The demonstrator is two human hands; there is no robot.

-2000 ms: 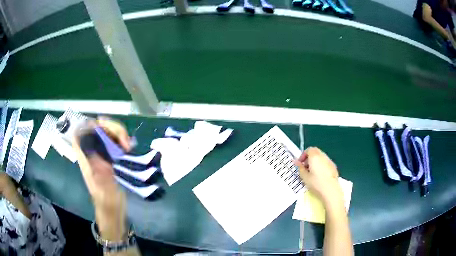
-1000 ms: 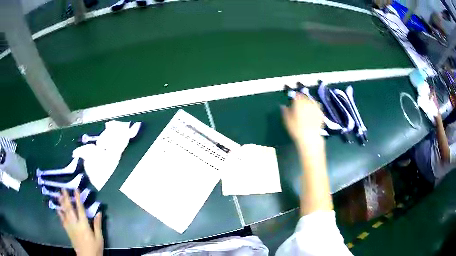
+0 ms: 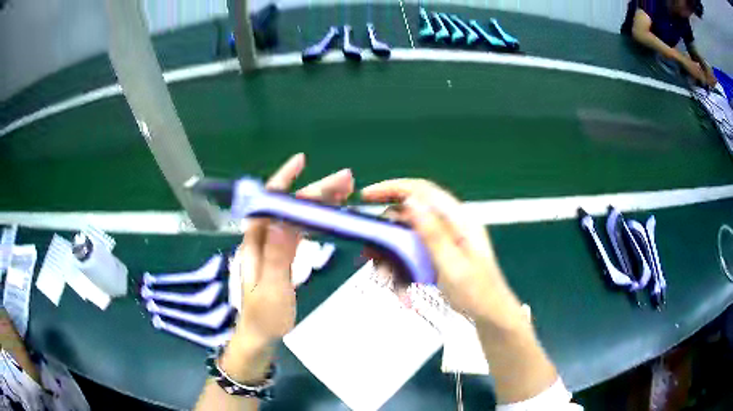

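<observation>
A white-lilac and black pen unit point(image 3: 337, 223) is held up above the bench, nose to the left, slightly blurred. My left hand point(image 3: 269, 281) is behind its nose half, fingers spread against it. My right hand point(image 3: 454, 253) holds the rounded butt end. A white label sheet point(image 3: 362, 337) lies below the hands, its printed rows partly hidden. A smaller pale sheet point(image 3: 464, 349) is beside it, partly behind my right forearm. A crumpled white cloth point(image 3: 309, 261) shows behind my left hand.
Several pen units point(image 3: 189, 293) lie left of my left hand, and several more point(image 3: 631, 253) at right. A white bottle point(image 3: 100, 265) stands on sheets at left. A post point(image 3: 161, 120) rises by the belt rail. Teal units point(image 3: 466, 30) lie across the belt. A person point(image 3: 663, 32) sits at upper right.
My right hand has come back from the right-hand group and now holds a pen unit. My left hand has left the left-hand units and risen to this one. The view has turned left.
</observation>
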